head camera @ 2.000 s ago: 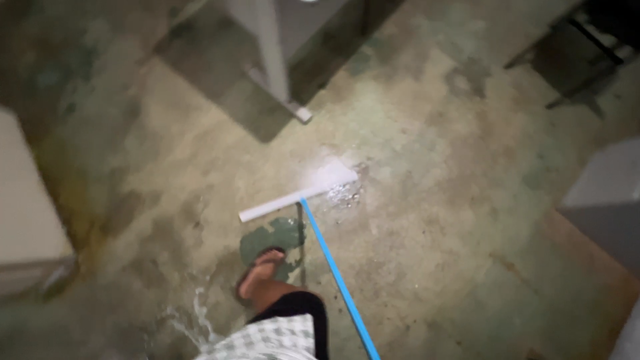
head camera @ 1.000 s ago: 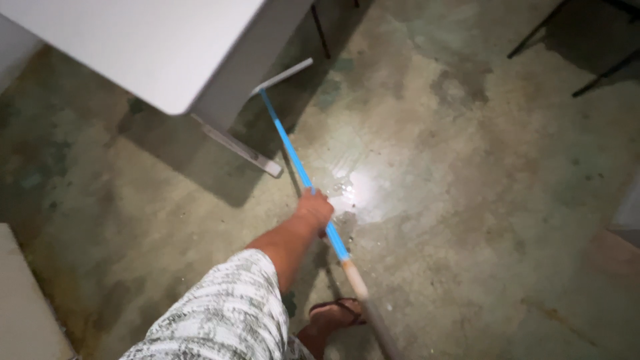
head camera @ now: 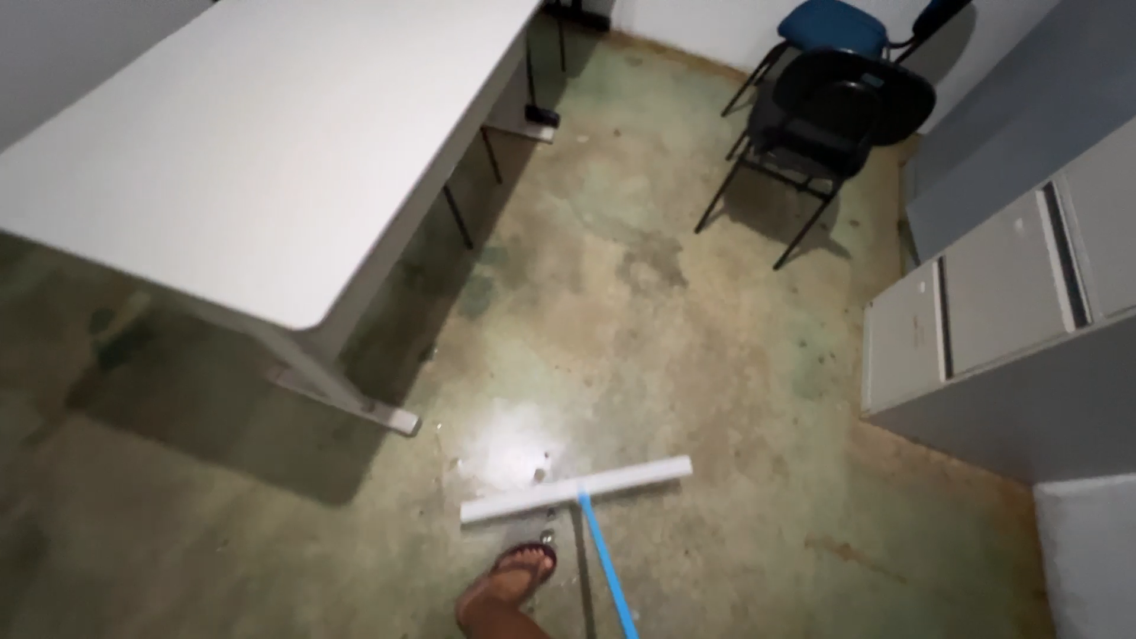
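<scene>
A floor squeegee with a white head [head camera: 621,477] and a blue pole [head camera: 609,568] is over the wet concrete floor [head camera: 710,382], low in the view. Its pole runs down out of the bottom edge, so whatever holds it is hidden from sight. Neither my left hand nor my right hand shows. Just below the squeegee head is my foot in a flip-flop [head camera: 524,568]. Light glares off the floor at the head's left half, with small dark specks and drops around it.
A large white table [head camera: 204,142] fills the upper left, its metal foot [head camera: 390,417] reaching towards the squeegee. Dark chairs [head camera: 808,133] stand at the upper right. Grey filing cabinets [head camera: 1003,266] line the right side, with a white block [head camera: 1087,550] below them.
The squeegee head has come back from beside the table leg to the floor before my foot. The hand seen gripping the pole a second ago is out of view. The view now takes in more of the room.
</scene>
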